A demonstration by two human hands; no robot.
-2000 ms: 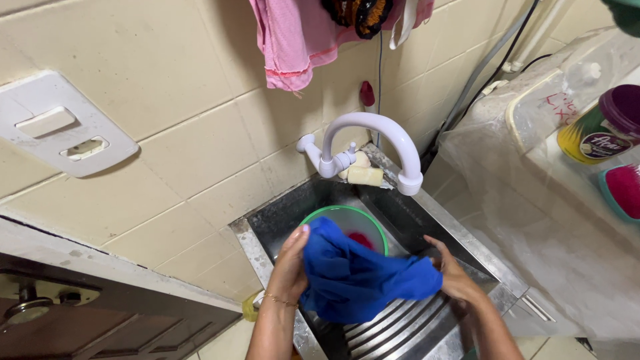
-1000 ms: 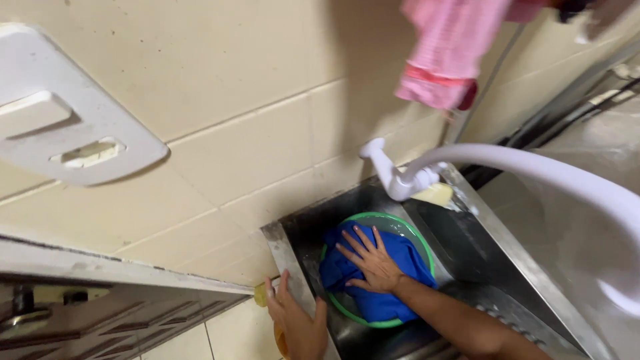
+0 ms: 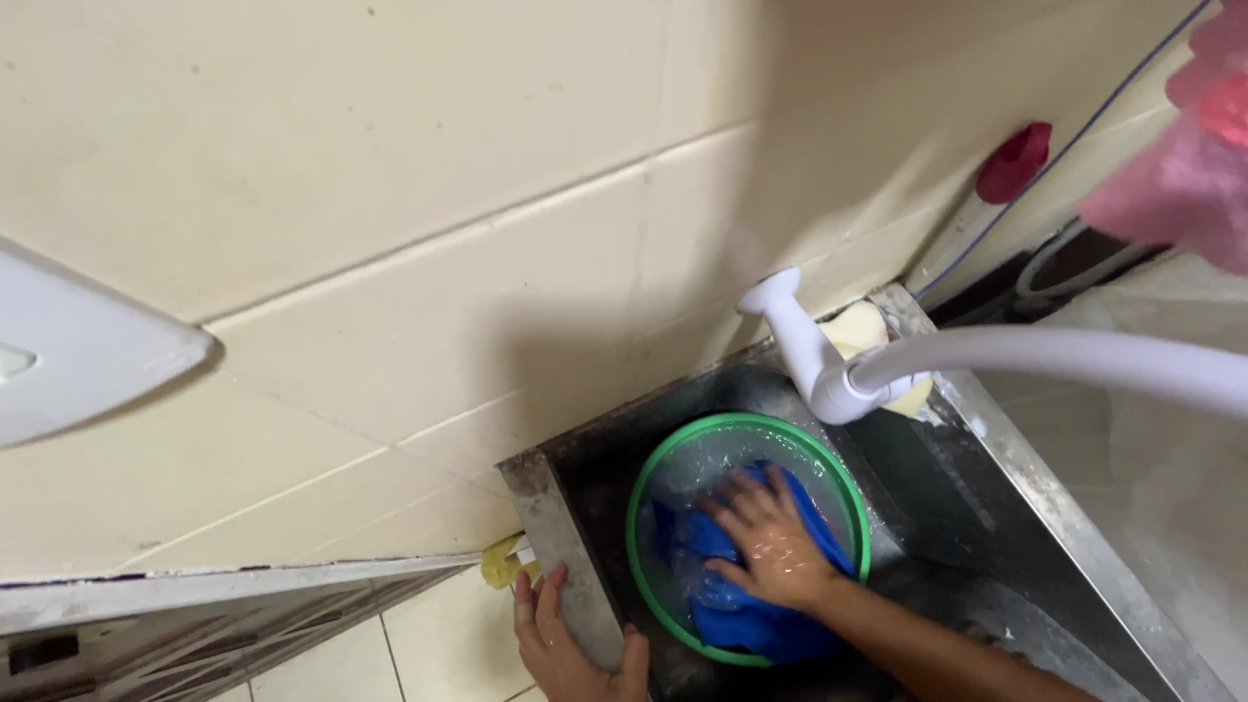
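Observation:
A blue cloth (image 3: 717, 585) lies wet in a round basin with a green rim (image 3: 639, 570), which stands inside a metal sink (image 3: 926, 478). Water shows around the cloth. My right hand (image 3: 775, 551) presses flat on the cloth with its fingers spread, holding nothing. At the sink's left metal edge is my left hand (image 3: 575, 639), fingers apart and empty; whether it bears on the edge I cannot tell. The white faucet (image 3: 829, 385) juts from the wall above the sink, to the right of the basin.
Pale bars of what looks like soap (image 3: 858, 330) sit behind the faucet on the sink's corner. A pink cloth (image 3: 1180, 185) hangs at the upper right. The tiled wall (image 3: 439, 322) borders the sink, and a dark door (image 3: 195, 643) is at lower left.
Two seconds ago both hands held the blue cloth up over the basin. Now it lies in the basin under my right hand, and my left hand has let go. The view has moved closer.

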